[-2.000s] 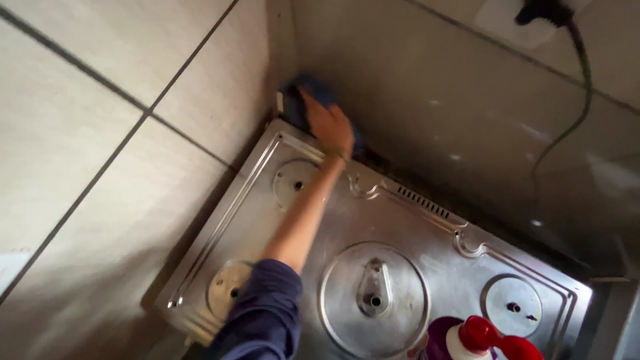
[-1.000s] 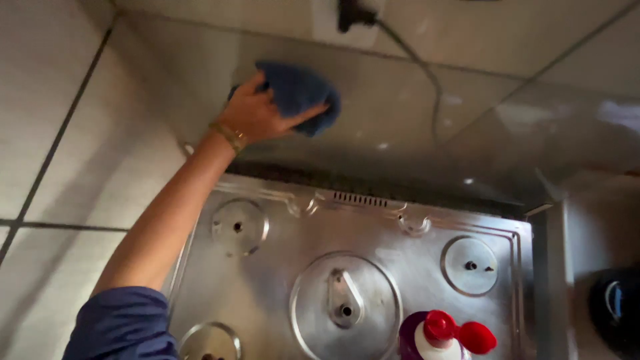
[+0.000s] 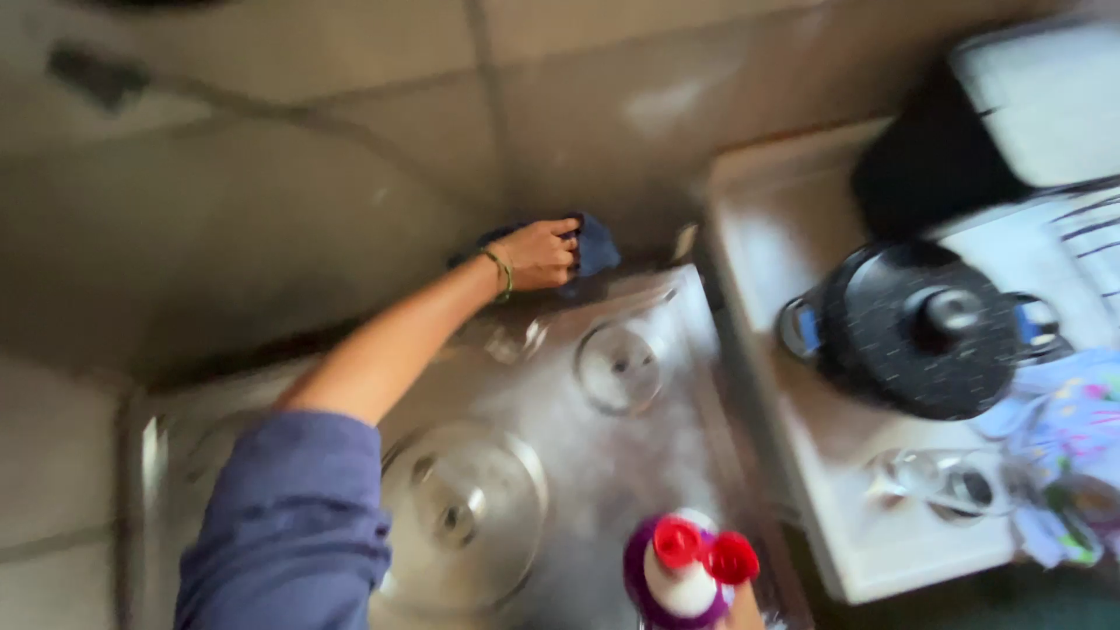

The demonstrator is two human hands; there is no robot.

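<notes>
My left hand (image 3: pixel 538 255) holds a blue cloth (image 3: pixel 598 246) against the foot of the tiled wall, just behind the back edge of a stainless steel gas cooktop (image 3: pixel 560 437). A thin bracelet circles that wrist. At the bottom, a purple and white bottle (image 3: pixel 684 588) with a red open flip cap stands over the front of the cooktop. Part of my right hand (image 3: pixel 744 608) shows below the cap, closed on the bottle; the rest is out of view. The burners have no grates on them. Blur softens the view.
A white countertop (image 3: pixel 814 490) with a raised edge lies right of the cooktop. On it are a black speckled lidded pot (image 3: pixel 927 350), clear glassware (image 3: pixel 945 481), a floral cloth (image 3: pixel 1072 429) and a dark container (image 3: pixel 936 166). A plug with a cord (image 3: pixel 101 74) is on the wall.
My left hand has moved with the cloth from the left corner, across the wall, to the right end behind the cooktop. The view has swung right, showing more of the countertop.
</notes>
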